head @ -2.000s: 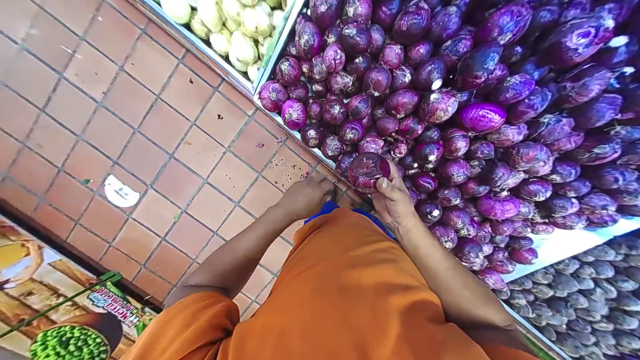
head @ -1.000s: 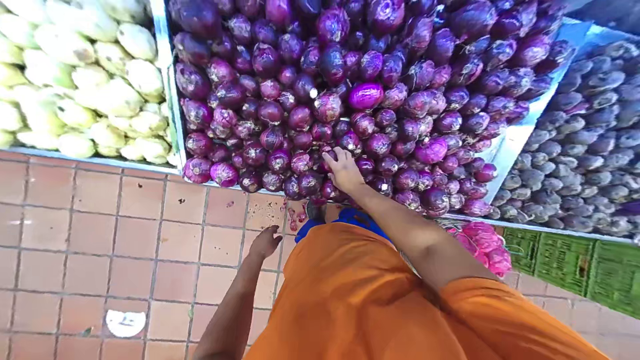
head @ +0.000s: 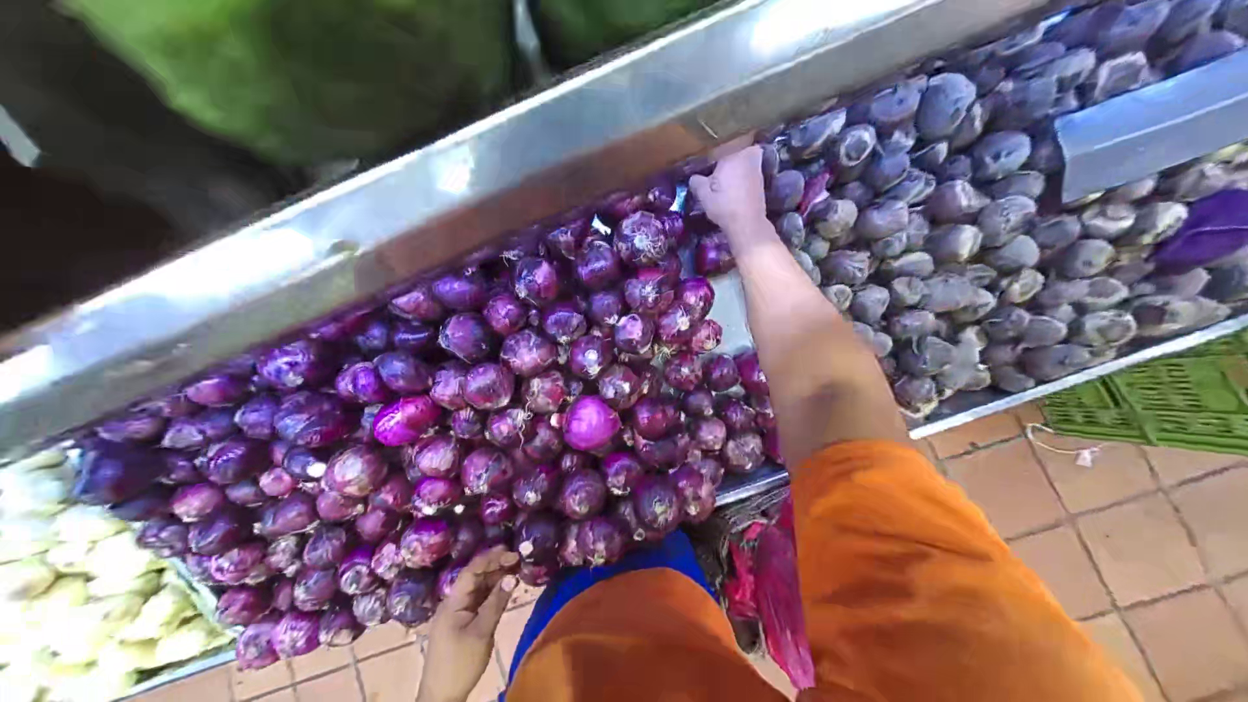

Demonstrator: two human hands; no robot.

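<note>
Red onions [head: 526, 351] lie heaped in a display bin in front of me. My right hand [head: 733, 190] reaches to the far right corner of the heap, by the metal rail; its fingers are curled and partly hidden, and whether they hold an onion cannot be told. Below that forearm shows a bare pale strip of the bin [head: 729, 312]. At the near edge of the heap is my left hand [head: 478, 595], fingers slightly bent beside the front onions, with nothing seen in it.
A shiny metal rail [head: 390, 214] runs behind the onions. Dark root vegetables [head: 955, 244] fill the bin at right, pale vegetables [head: 88, 585] the one at left. A green plastic crate [head: 1150, 390] stands on the tiled floor [head: 1102, 526]. Pink mesh material [head: 780, 604] hangs near my legs.
The view has shifted strongly. My right hand held an onion two seconds ago, then was at the middle front of the heap; it now reaches to the far right corner. My left hand has come to the front onions.
</note>
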